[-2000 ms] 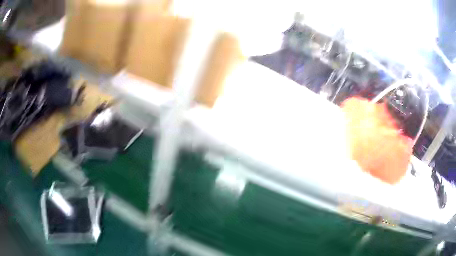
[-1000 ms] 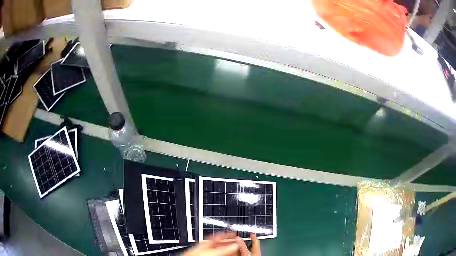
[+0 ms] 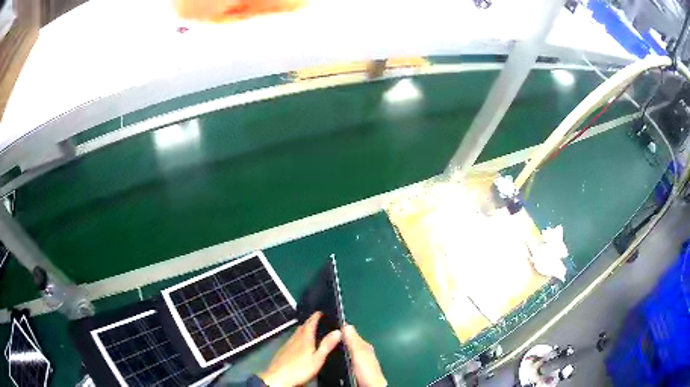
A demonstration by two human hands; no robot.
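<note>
My left hand (image 3: 304, 352) and my right hand (image 3: 363, 358) hold a thin black panel (image 3: 327, 310) on edge between them, low in the middle of the view. Its pale edge faces up; its cell side does not show clearly. Left of it a small solar panel (image 3: 229, 308) with a white frame lies face up on the green bench. Another panel (image 3: 142, 349) lies beside it, further left, with dark pieces under and around it. The dispensing head (image 3: 507, 194) is above the tan cardboard base (image 3: 424, 240), which bears a bright white paper sheet (image 3: 469, 257).
Crumpled tissue (image 3: 550, 253) lies right of the sheet. A thick cream hose (image 3: 579, 111) arcs down from the upper right. The white shelf (image 3: 113, 72) with a red bag (image 3: 234, 7) runs along the back, and a slanted post (image 3: 495, 109) supports it. Blue clothing (image 3: 654, 332) shows at lower right.
The view has swung right, bringing the dispensing head and hose into sight. My hands, earlier at the panel row's front edge, now hold a panel raised on edge.
</note>
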